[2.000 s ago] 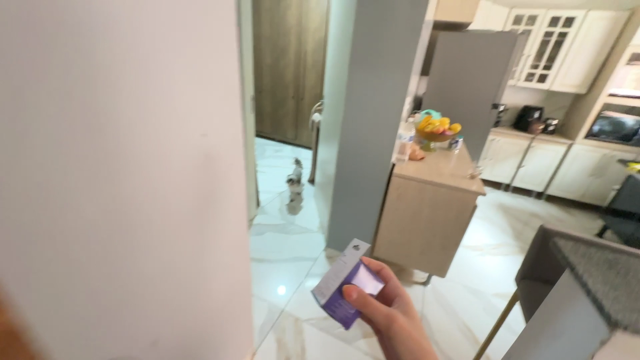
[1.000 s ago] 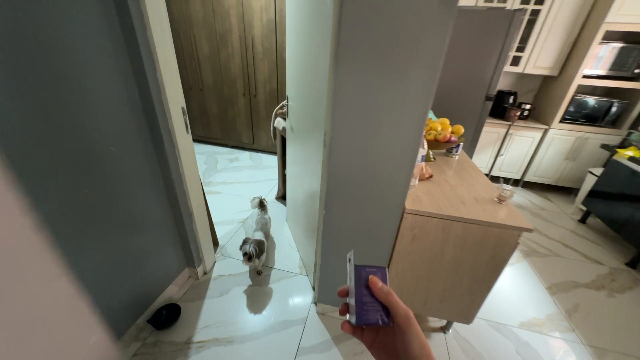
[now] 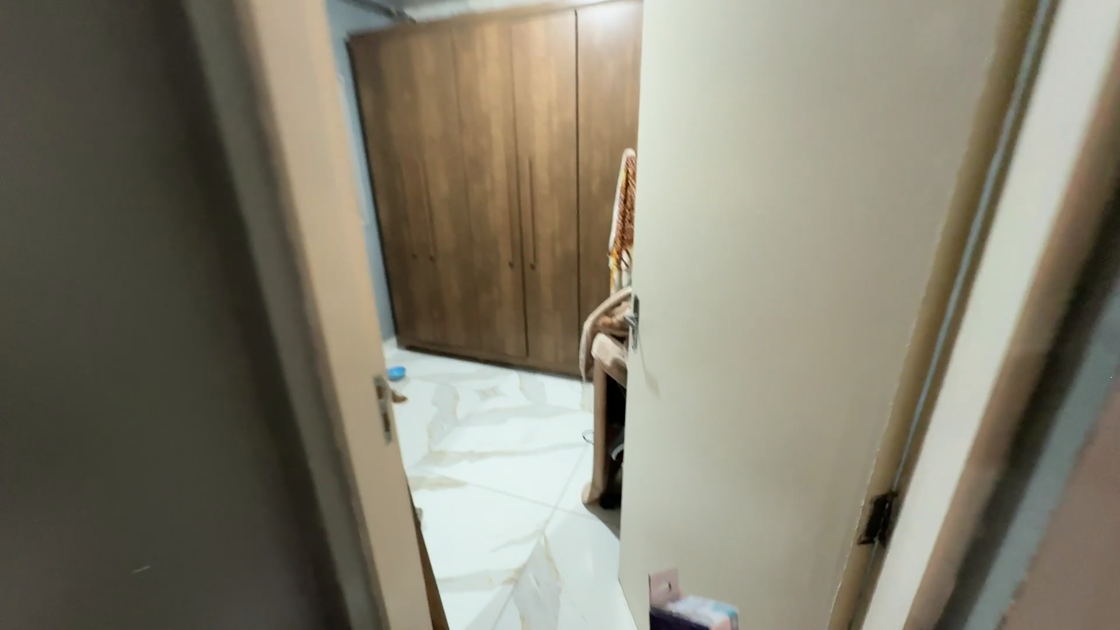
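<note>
Only the top of a small purple box (image 3: 696,612) with a pale hang tab shows at the bottom edge of the head view, in front of the lower part of a white door. The hand under it is out of frame, so my right hand is not in view. Nor does my left hand appear anywhere. The door (image 3: 770,289) stands ajar, with a metal lever handle (image 3: 633,322) on its left edge.
The door frame (image 3: 315,289) with its strike plate rises at the left. Beyond lie a marble-look tiled floor (image 3: 499,464), a tall wooden wardrobe (image 3: 472,192), a small blue object (image 3: 396,373) and a piece of furniture draped with cloth (image 3: 611,350) behind the door.
The view has moved to the doorway, and the kitchen and the dog are out of sight. My right hand, seen earlier holding the box, has dropped out of frame; the box is low at the edge.
</note>
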